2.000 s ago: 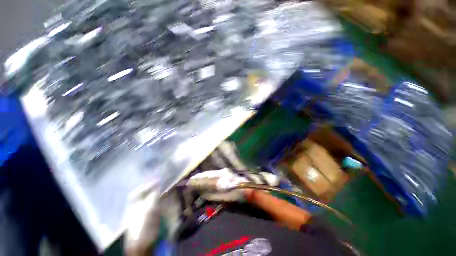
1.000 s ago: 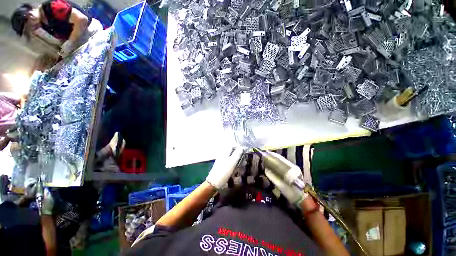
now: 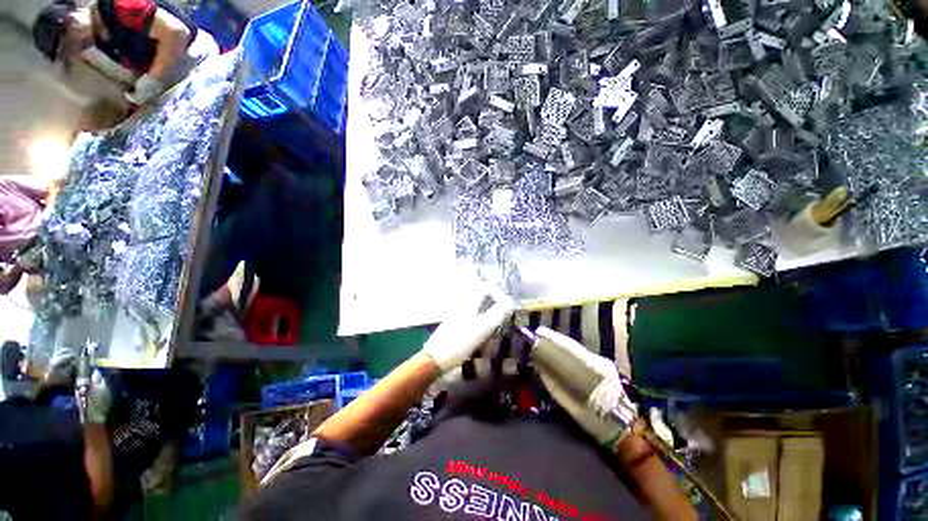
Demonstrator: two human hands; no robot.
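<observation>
My left hand [image 3: 470,332], in a white glove, is at the table's near edge with its fingers together around a small grey metal block [image 3: 489,303] that shows at the fingertips. My right hand [image 3: 592,391], in a white glove, is closed around the air screwdriver [image 3: 566,364], a thick silver-tan cylinder. Its narrow dark tip points toward my left hand, a little apart from it. A brownish hose trails from its rear past my right wrist. A bright pile of small screws or pins [image 3: 512,219] lies on the table beyond my left hand.
A large heap of dark grey metal blocks [image 3: 611,112] covers the white table [image 3: 392,290]. A yellow-brown cylinder [image 3: 829,207] lies at its right. Blue crates [image 3: 295,66] stand left. Cartons [image 3: 778,473] sit lower right. Other people [image 3: 127,41] are at a neighbouring table.
My left hand has moved slightly up and right, onto the table's edge. My right hand and the tool have shifted slightly down, with the tip off the left fingers.
</observation>
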